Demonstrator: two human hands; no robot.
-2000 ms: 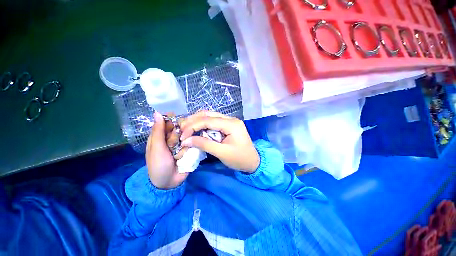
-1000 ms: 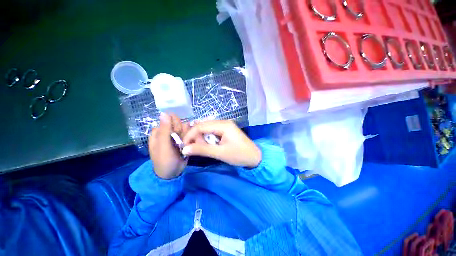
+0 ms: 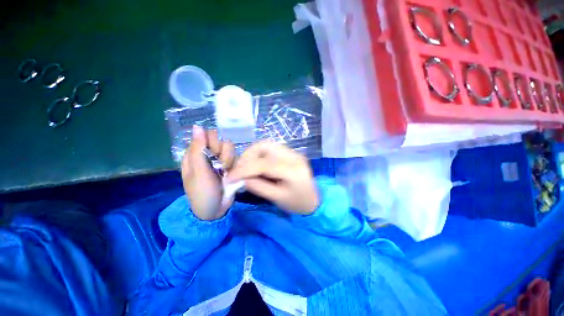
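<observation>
My left hand [image 3: 204, 179] is bare and curled in front of my body, with a small part of a metal ring [image 3: 218, 165] showing between its fingers. My right hand [image 3: 275, 176] is blurred and pinches a crumpled white cloth [image 3: 232, 188] against the left hand. The fingers hide most of the ring. A squat white bottle [image 3: 235, 117] stands just beyond the hands, its round translucent lid [image 3: 192, 86] flipped open to the left.
Thin whitish sticks [image 3: 286, 122] lie on the film-covered mesh mat [image 3: 190, 118]. Several loose rings [image 3: 86, 93] lie at left on the green bench [image 3: 117, 142]. Coral-red tray [image 3: 427, 115] holds rings at right, above white sheets [image 3: 334, 111]. A blue parts bin [image 3: 495, 179] is beyond.
The bench things have shifted right in the view. The ring shows less between my left fingers than two seconds ago. My right hand is blurred and its fingers lie over the cloth.
</observation>
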